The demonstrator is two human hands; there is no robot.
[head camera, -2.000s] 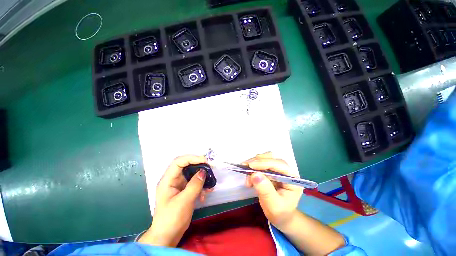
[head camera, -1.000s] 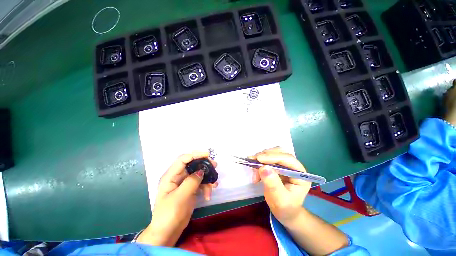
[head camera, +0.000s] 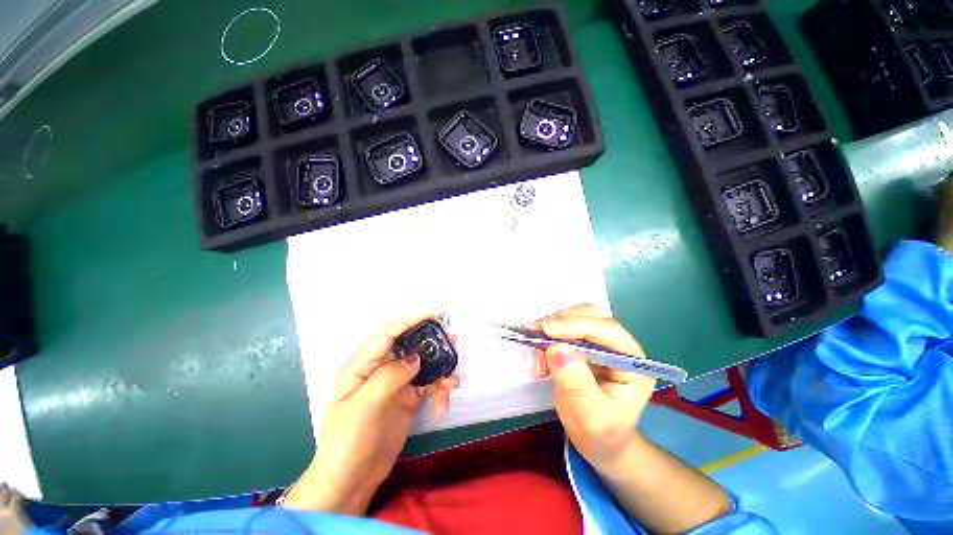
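A black rounded-square housing (head camera: 431, 351) is in my left hand (head camera: 378, 392), its open side with a central ring facing up. My right hand (head camera: 598, 381) holds silver tweezers (head camera: 617, 362) like a pen. The tweezer tips point left, a short way right of the housing and not touching it. Both hands are over a white paper sheet (head camera: 418, 261). Small dark parts (head camera: 524, 194) lie at the sheet's top right. A few more specks show just behind the housing, partly hidden by it.
A black foam tray (head camera: 402, 204) behind the sheet holds housings; one back-row pocket is empty. Another filled tray (head camera: 721, 251) stands at an angle to the right, with a taller black block (head camera: 852, 78) beyond. A neighbouring person's blue sleeve (head camera: 846, 387) is at the right.
The housing in my left hand has turned from tilted to facing up, showing its inside. My right hand and the tweezers have moved slightly right, away from the housing.
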